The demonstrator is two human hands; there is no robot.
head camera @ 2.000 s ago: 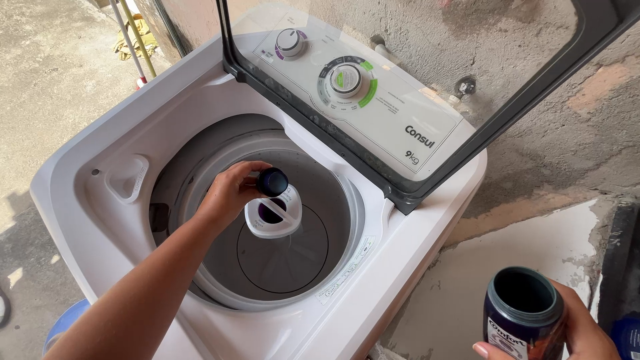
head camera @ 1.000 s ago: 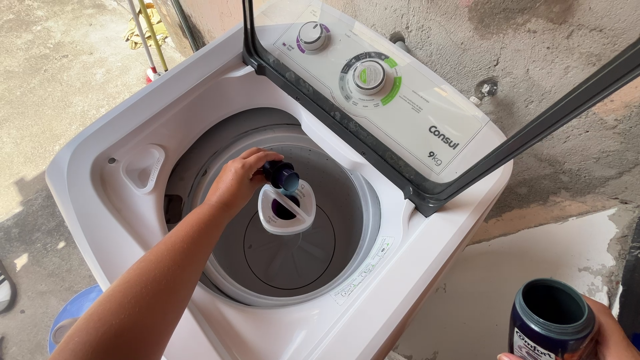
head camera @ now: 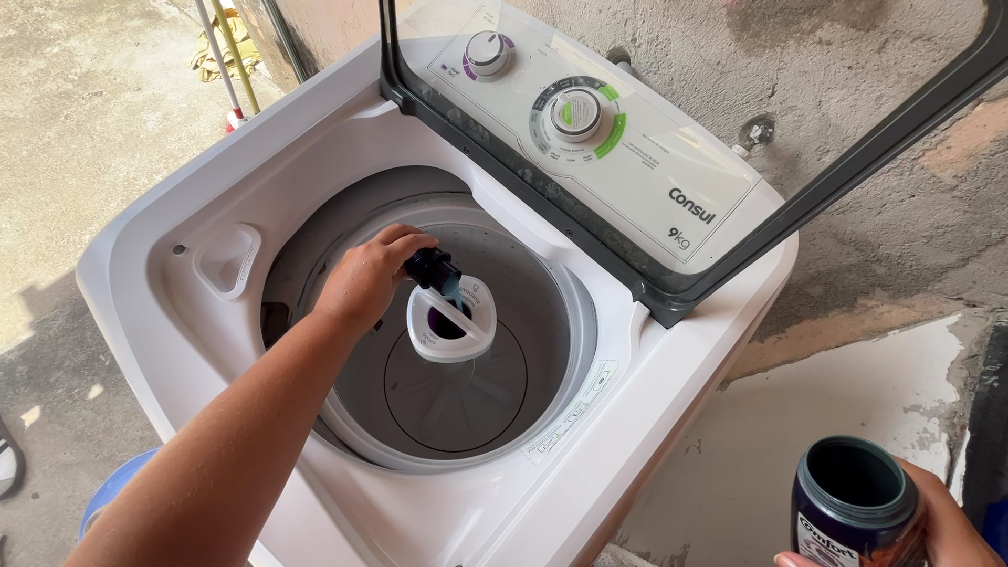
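My left hand (head camera: pixel 368 277) grips a dark bottle cap (head camera: pixel 432 269), tilted over the white softener dispenser (head camera: pixel 453 319) at the centre of the washing machine's drum. Light blue liquid runs from the cap's rim into the dispenser's opening. Around them lies the grey drum (head camera: pixel 512 394) of a white Consul top-loading washing machine (head camera: pixel 441 516). At the lower right, my right hand (head camera: pixel 941 516) holds a dark blue Comfort fabric softener bottle (head camera: pixel 854 504), upright and uncapped, beside the machine; its lower part is out of view.
The machine's dark-framed clear lid (head camera: pixel 661 295) stands raised before the control panel (head camera: pixel 583 118). A rough concrete wall (head camera: pixel 882 157) rises behind. Two poles (head camera: pixel 228 63) and a yellow cloth (head camera: pixel 206 59) are at the upper left; a blue tub (head camera: pixel 118 484) is at the lower left.
My left hand has tipped the cap further over the dispenser, and liquid now streams out of it. My right hand still holds the bottle at the lower right.
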